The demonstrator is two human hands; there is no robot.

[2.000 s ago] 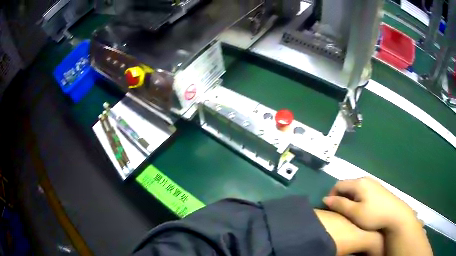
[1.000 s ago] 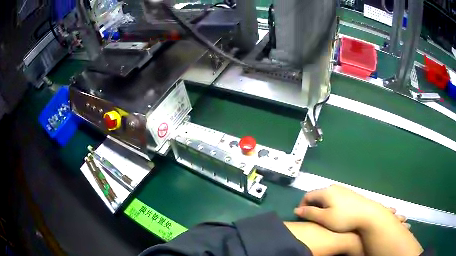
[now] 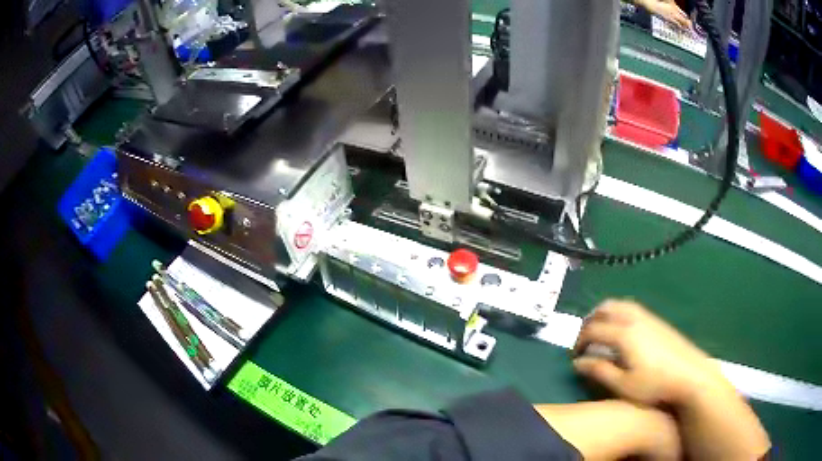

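Observation:
The dark-sleeved left forearm reaches in from the bottom. My left hand is hidden behind my right wrist. My right hand (image 3: 622, 356) is bent and blurred over the green bench, right of the machine. A small greyish patch shows at its fingers; I cannot tell what it is. The silver front frame (image 3: 523, 302) bears a red mushroom button (image 3: 463, 265), left of and beyond this hand. A long grey metal fixture (image 3: 388, 297) runs along the frame's near side. A grey column (image 3: 433, 108) stands over the green gap, with narrow metal bars at its foot.
The emergency stop (image 3: 205, 215) is on the dark metal box. A white tray (image 3: 257, 311) holds thin strips, near a green label (image 3: 287, 402). A blue bin (image 3: 90, 203) stands left. A black cable (image 3: 667, 252) loops right. Red bins (image 3: 645, 110) and another person's hand (image 3: 669, 11) are beyond.
The grey column and bars have come forward over the gap, and the black cable now loops at the right. My right hand has shifted slightly and its fingers have curled. Another person's hand has appeared.

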